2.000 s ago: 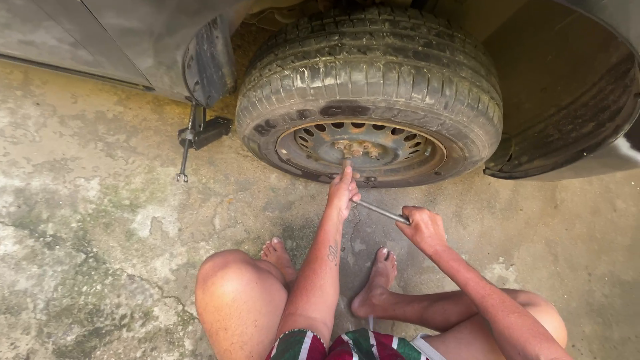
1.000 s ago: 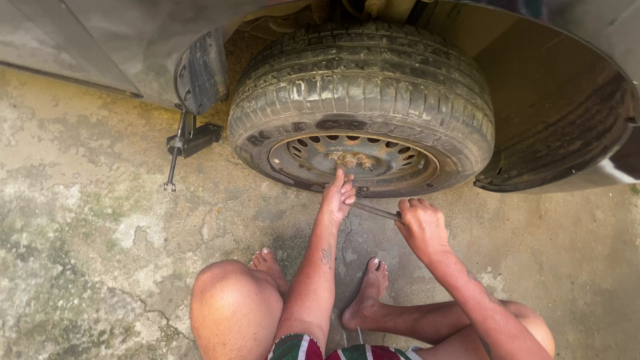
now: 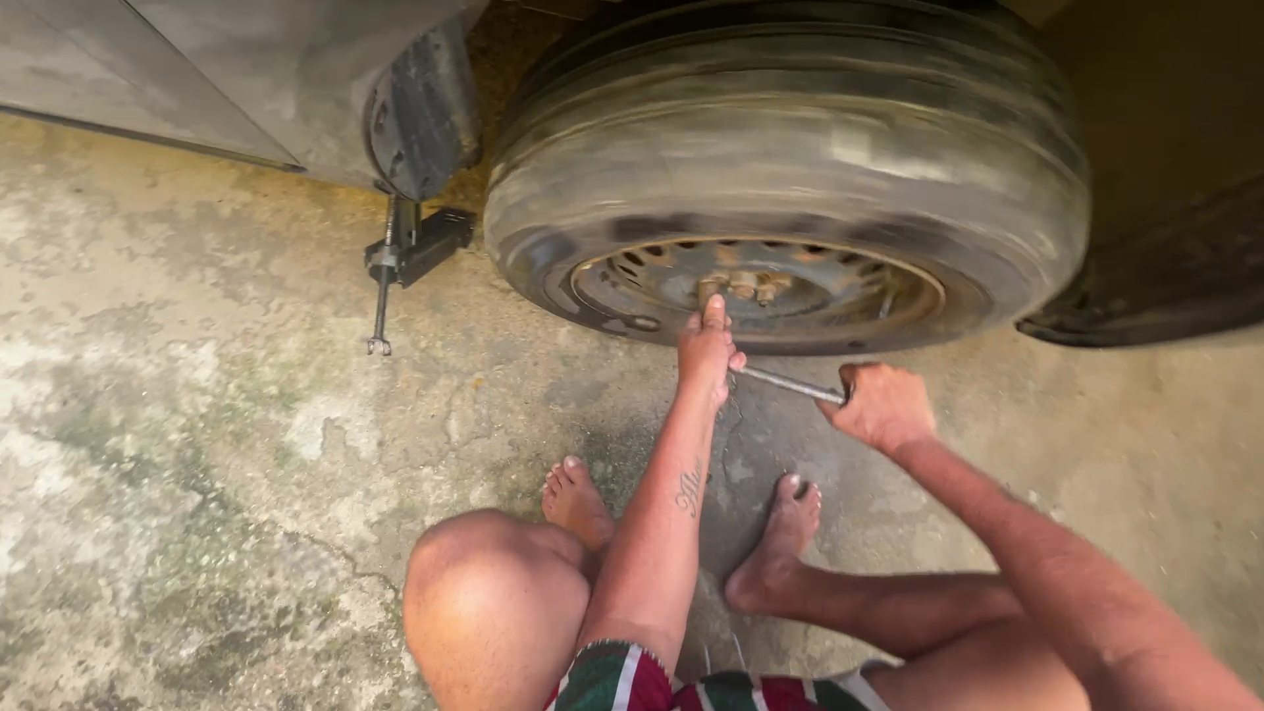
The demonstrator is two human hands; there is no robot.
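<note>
A car wheel with a worn tire (image 3: 790,178) and a rusty steel rim (image 3: 869,286) stands in the wheel arch, its tread blurred. Rusty lug nuts (image 3: 765,288) sit around the hub. My left hand (image 3: 709,351) is closed around the head end of a metal lug wrench (image 3: 790,383), just below the nuts; the socket appears to be on a nut at the left of the hub. The handle's far end is in my right hand (image 3: 882,403), to the right and slightly lower.
A scissor jack (image 3: 420,252) stands under the car's sill (image 3: 197,138), left of the wheel, with its screw end (image 3: 379,346) sticking out towards me. The bumper's lower edge (image 3: 1136,331) is at the right. My bare feet rest on the stained concrete floor (image 3: 296,434).
The tire tread and sidewall lettering, sharp before, are now blurred, so the wheel appears to be turning. Both hands keep their hold on the wrench. The view has shifted slightly.
</note>
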